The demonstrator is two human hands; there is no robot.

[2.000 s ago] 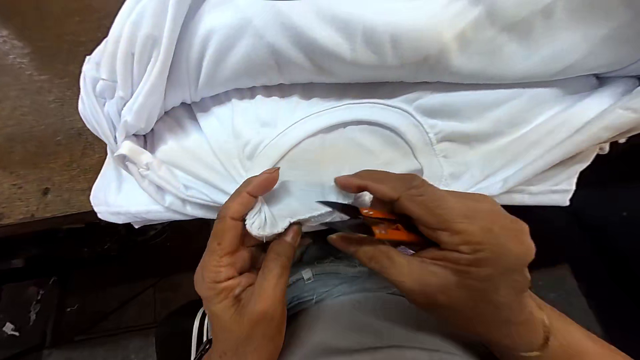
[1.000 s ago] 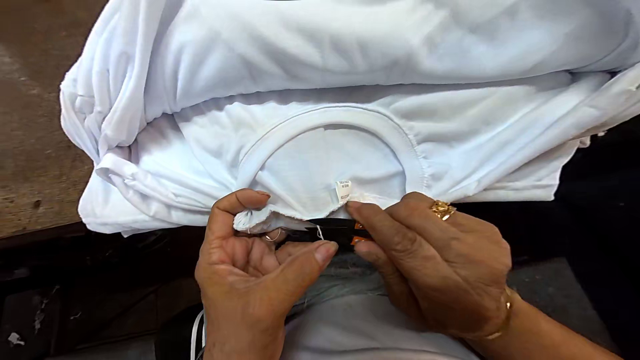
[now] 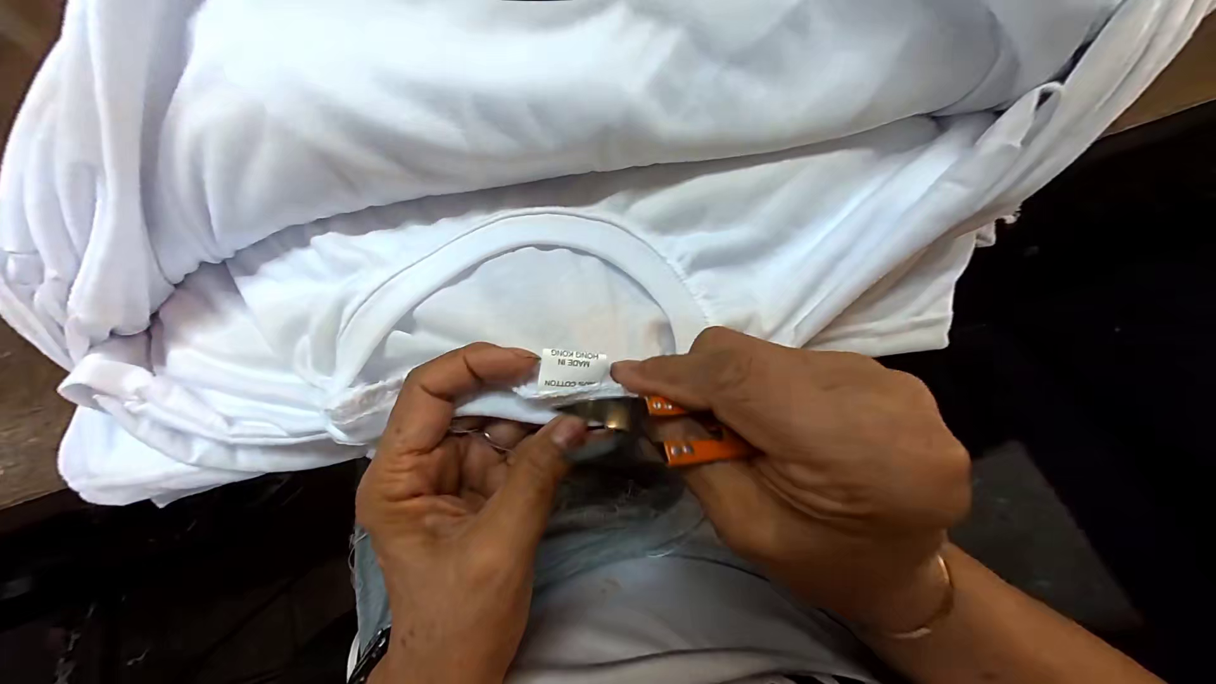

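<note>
A white T-shirt (image 3: 532,228) lies with its round ribbed neckline facing up. My left hand (image 3: 465,503) pinches the near edge of the neckline between fingers and thumb. A small white label (image 3: 573,369) bearing writing stands up from that edge, between both hands. My right hand (image 3: 817,456) holds thread snips with orange handles (image 3: 703,450), and its index fingertip touches the label's right side. The snips' metal blades (image 3: 608,414) lie just under the neckline seam, close to my left thumb. Whether the blades are closed cannot be told.
A thick pile of white fabric (image 3: 532,95) lies behind the neckline on a brown table (image 3: 28,427). The table's near edge runs below the fabric at the left. Grey cloth with loose threads (image 3: 608,532) covers the lap beneath my hands.
The label, hidden two seconds ago, now shows upright between my hands. My left hand has shifted along the neckline edge, and the snips' orange handles are in fuller view than a second ago.
</note>
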